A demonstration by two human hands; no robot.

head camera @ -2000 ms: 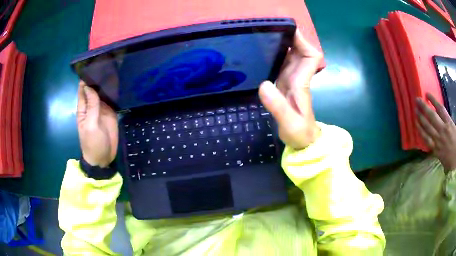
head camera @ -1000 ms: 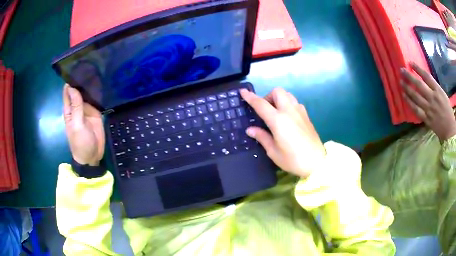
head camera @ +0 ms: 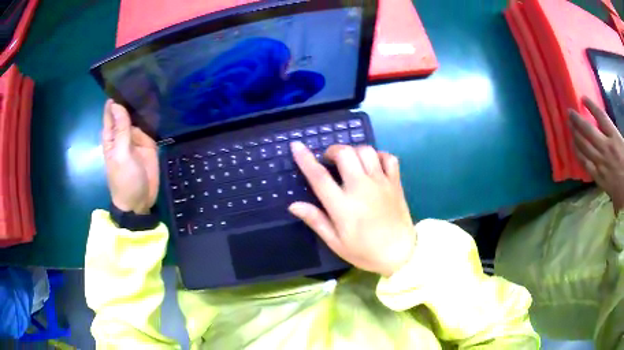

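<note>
The tablet (head camera: 239, 78) stands tilted up, its lit screen showing a blue swirl desktop. The detachable keyboard (head camera: 232, 184) lies joined below it, its touchpad (head camera: 274, 250) nearest me. My left hand (head camera: 131, 158) is at the left side, its fingers at the tablet's lower left edge, supporting it; part of the fingers is hidden behind the tablet. A black wrist band (head camera: 135, 219) is on my left wrist. My right hand (head camera: 359, 205) is over the right half of the keyboard, index finger on the upper keys, holding nothing.
A red foam pad (head camera: 404, 41) with a white label lies behind the tablet on the green bench (head camera: 438, 137). Red foam pads are stacked at the left (head camera: 15, 157) and right (head camera: 547, 89). Another person's hand (head camera: 599, 147) rests by a second tablet (head camera: 610, 78) at the right.
My right hand has left the tablet's right edge and moved down, then left across the keys. The tablet's screen leans further back than at first. My left hand stays at the left side.
</note>
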